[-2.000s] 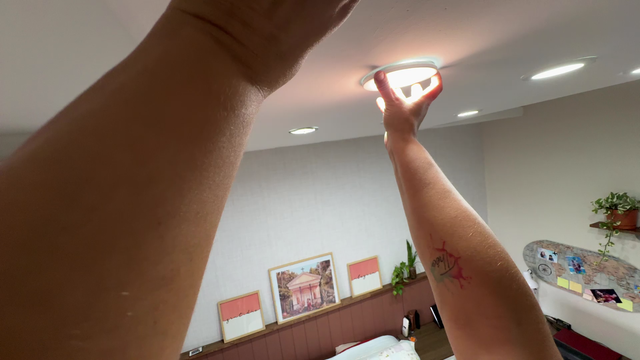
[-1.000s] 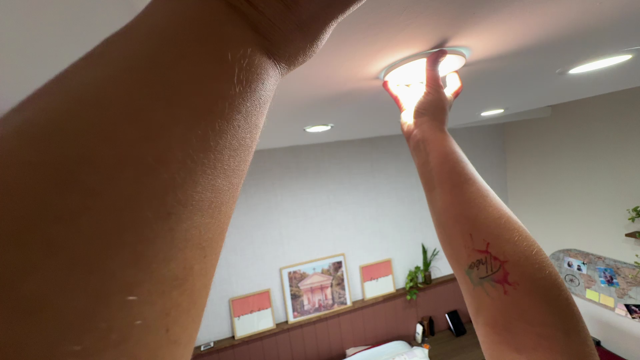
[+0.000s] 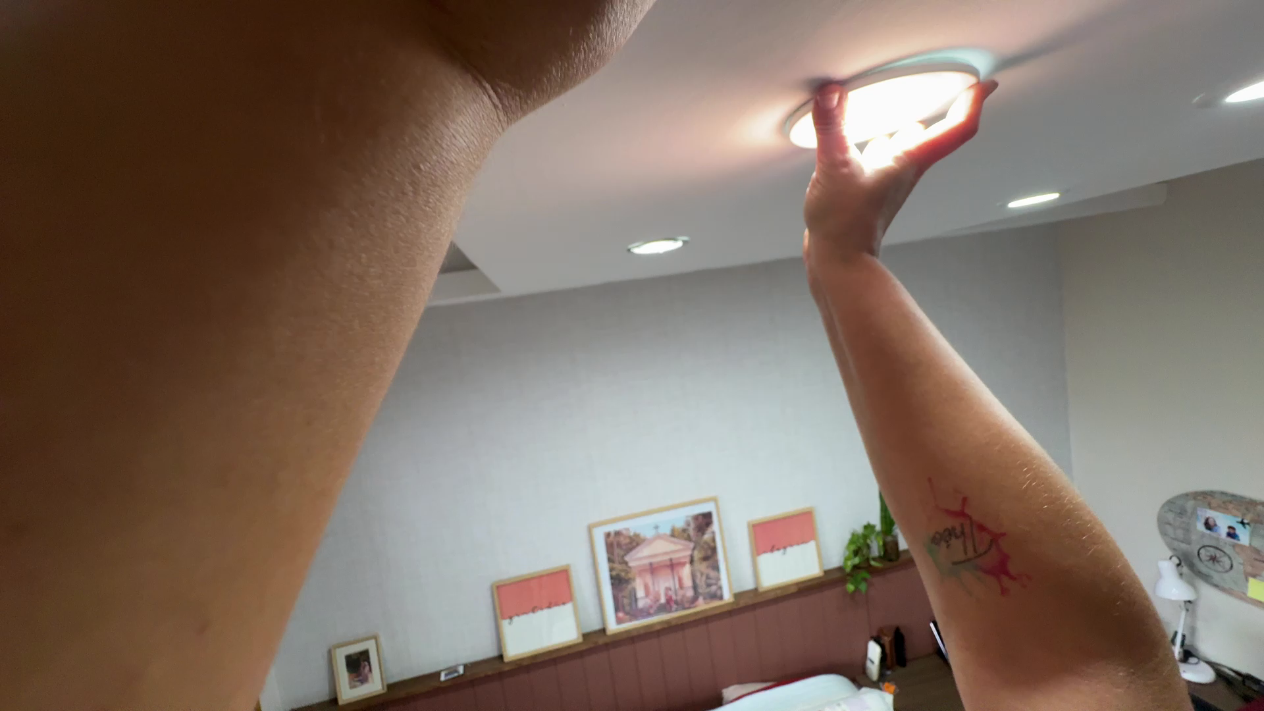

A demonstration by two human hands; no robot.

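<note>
A lit round ceiling light [image 3: 904, 104] with a thin white rim sits at the white ceiling [image 3: 612, 168] in the upper right. Spread around its near side are the fingers and thumb of my right hand [image 3: 864, 188], the thumb at the rim's left and a finger at its right edge. Glare hides the middle fingers. My left forearm fills the left side of the view; only the wrist and the heel of my left hand [image 3: 553, 49] show at the top edge. The left fingers are out of frame.
Smaller lit spotlights [image 3: 658, 246] are set in the ceiling. Framed pictures [image 3: 663, 565] and a green plant [image 3: 862, 558] stand on a wooden ledge [image 3: 780, 595] along the grey wall. A white desk lamp [image 3: 1175, 583] and a pinboard [image 3: 1215, 538] are at the lower right.
My right hand has stayed at the light, while its fingers and thumb have shifted around the rim. The left arm remains raised. The view has turned somewhat left since one second ago.
</note>
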